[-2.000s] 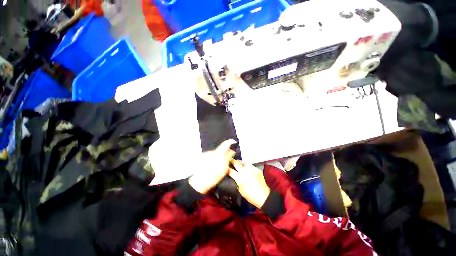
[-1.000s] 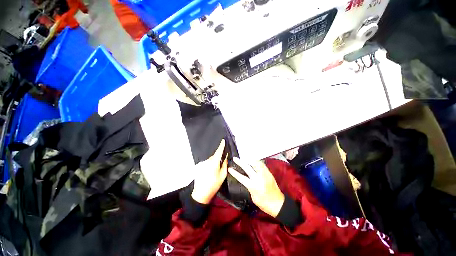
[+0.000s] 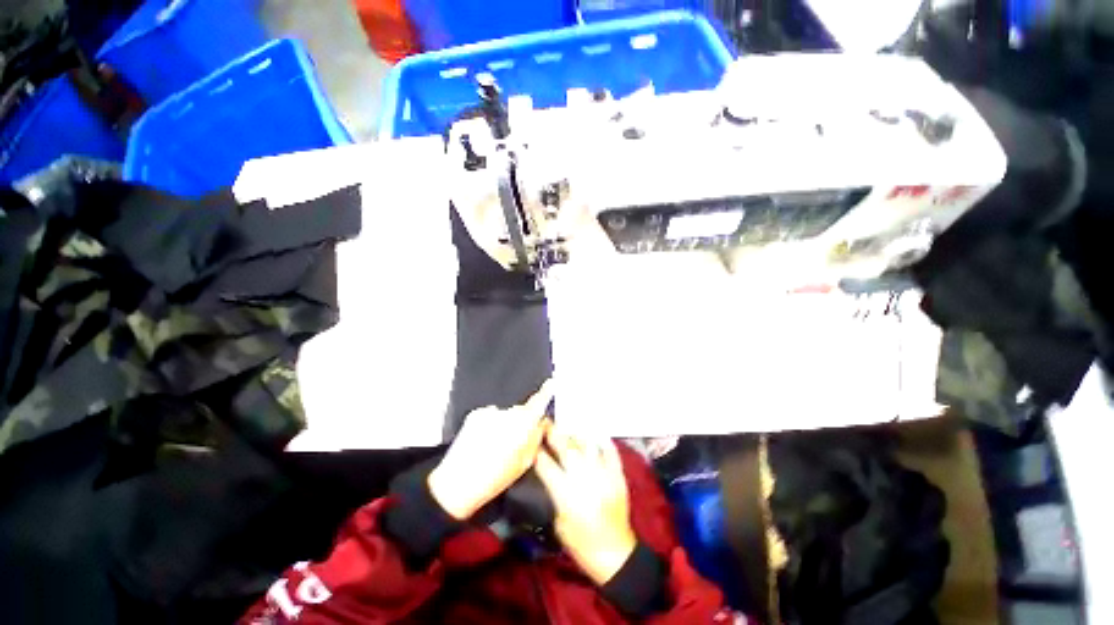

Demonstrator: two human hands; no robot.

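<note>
A black cut panel (image 3: pixel 502 348) lies on the white table, running from under the needle area of the sewing machine (image 3: pixel 757 159) to the front edge and down towards the lap. My left hand (image 3: pixel 492 452) holds its right edge near the table's front edge. My right hand (image 3: pixel 589 494) is beside it, fingertips on the same edge, close to the left fingertips. The presser foot (image 3: pixel 546 263) is small and blurred at the machine's left end. The panel's lower part is partly hidden by my hands.
A work pile (image 3: pixel 183 305) of black and camouflage fabric is at left. Blue crates (image 3: pixel 238 116) stand behind and left. A cardboard box (image 3: pixel 971 525) with dark fabric is below the table at lower right. More dark and camouflage fabric (image 3: pixel 977 366) hangs at right.
The view has shifted and turned. More of the black panel now shows behind the needle area. Both hands remain at the panel's right edge, with fingertips closer together than one second ago.
</note>
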